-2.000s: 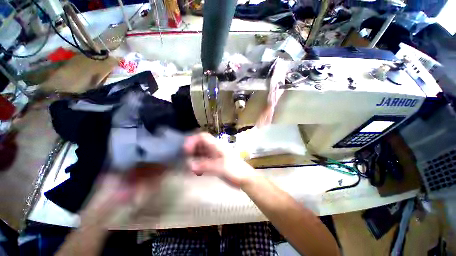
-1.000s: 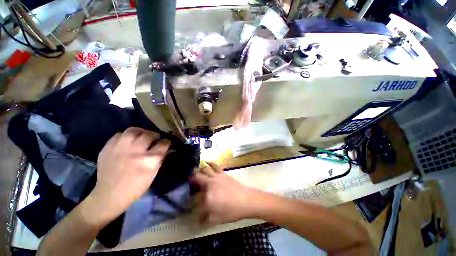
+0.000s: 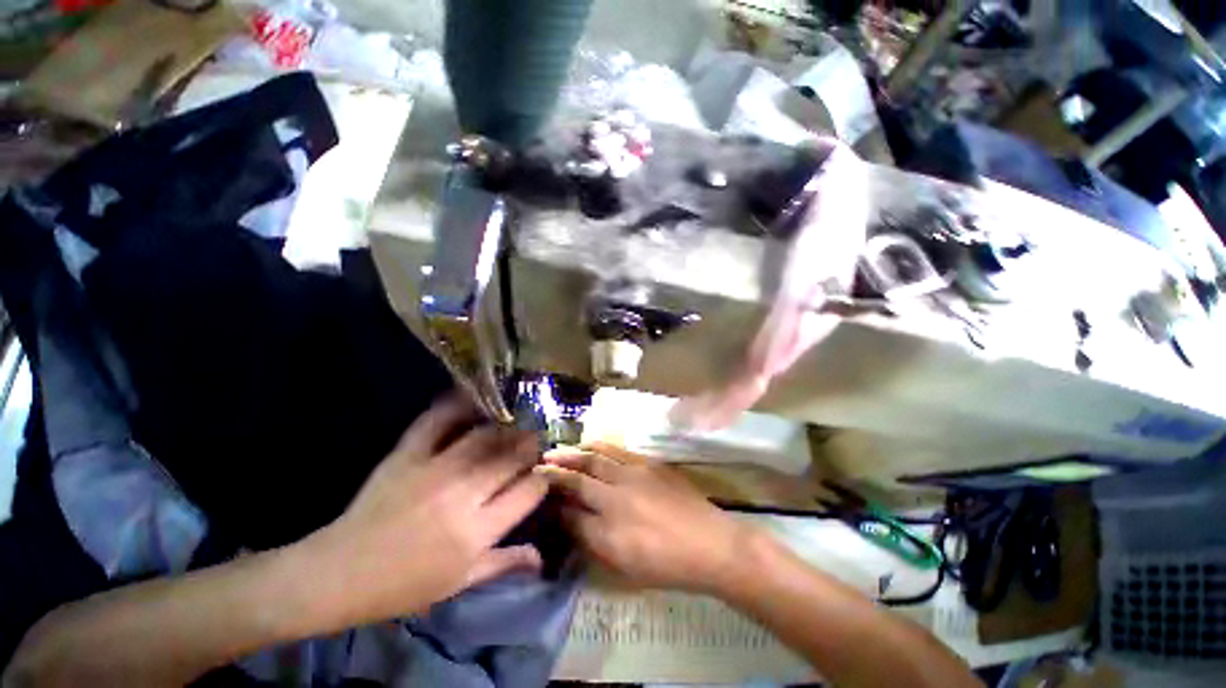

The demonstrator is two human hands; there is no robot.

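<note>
A dark garment with grey panels is spread to the left of the needle and over the table's front. My left hand lies on the black cloth just left of the presser foot, fingers bent and pressing on it. My right hand is right at the front of the foot, its fingertips on the cloth edge close to my left fingers. A grey part hangs out below both hands. The exact spot under the needle is hidden by my fingers.
The cream machine head stands behind my hands, with a pink cloth strip hanging over it. Green snips and black-handled items lie to the right. A grey basket is at far right.
The view has come closer to the needle. Both hands have moved in beside the presser foot, and my left hand has come down from above the cloth. The garment is now flatter and more spread out.
</note>
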